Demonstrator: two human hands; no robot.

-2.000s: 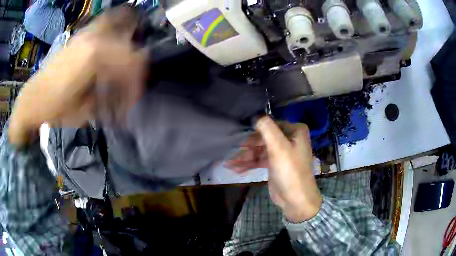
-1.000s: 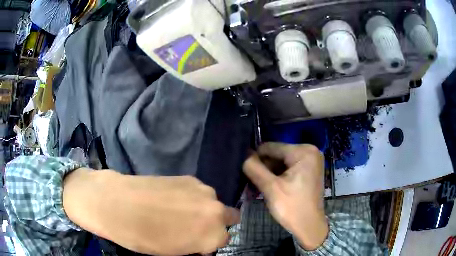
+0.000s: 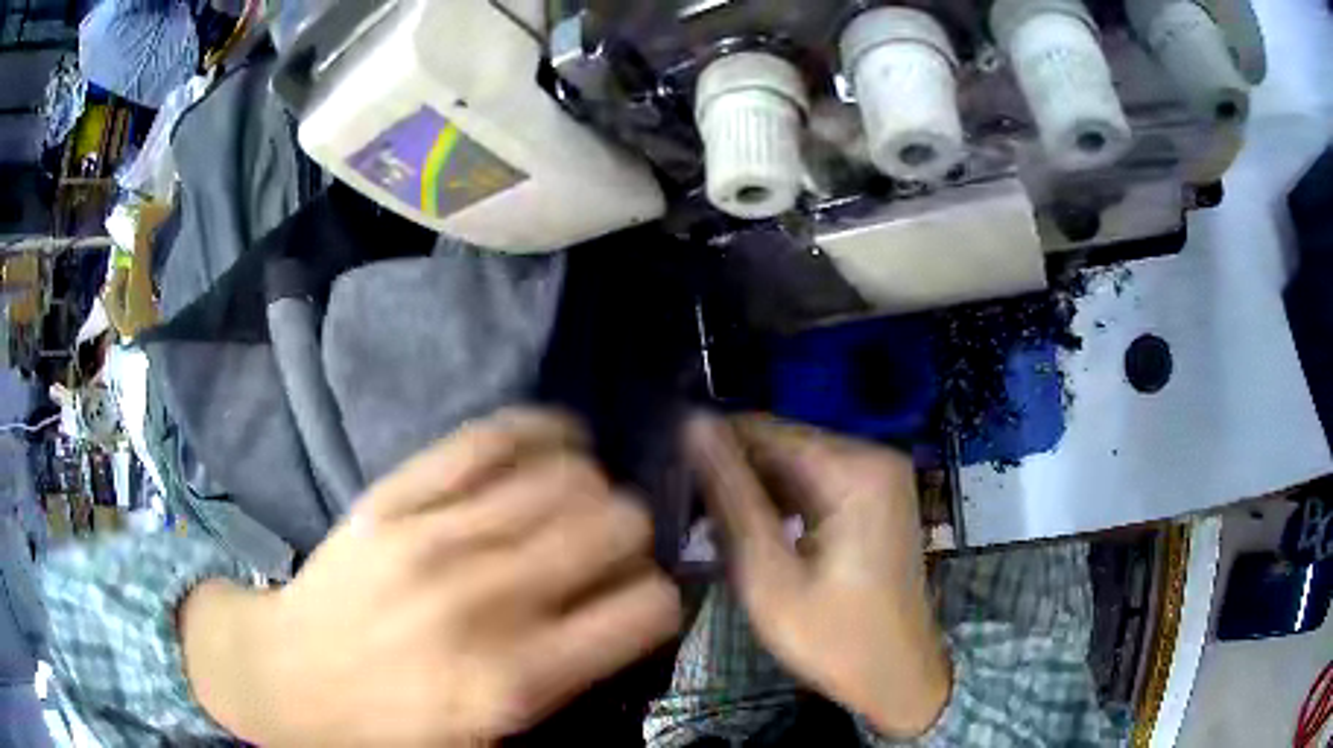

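The grey garment body [image 3: 424, 344] lies left of and below the overlock machine head [image 3: 483, 132]. A black band [image 3: 621, 344] runs from under the head down towards my hands. My left hand [image 3: 453, 577] lies over the lower part of the cloth, blurred, its fingertips at the black band's left side. My right hand [image 3: 819, 563] is at the band's right edge, with thumb and forefinger close together on it. The needle area is dark, and the fingertips' exact hold is blurred.
Four white tension dials [image 3: 902, 95] line the machine front. A blue scrap tray [image 3: 863, 383] with black trimmings [image 3: 1009, 365] sits below. A dark round hole [image 3: 1148, 363] is in the white table [image 3: 1213, 439]. A black rectangle [image 3: 1269, 596] and red handles [image 3: 1317, 712] are at lower right.
The grey cloth, swept up and blurred two seconds ago, now lies flatter on the left. My left hand came down from the upper left to beside my right hand. The camera view has shifted.
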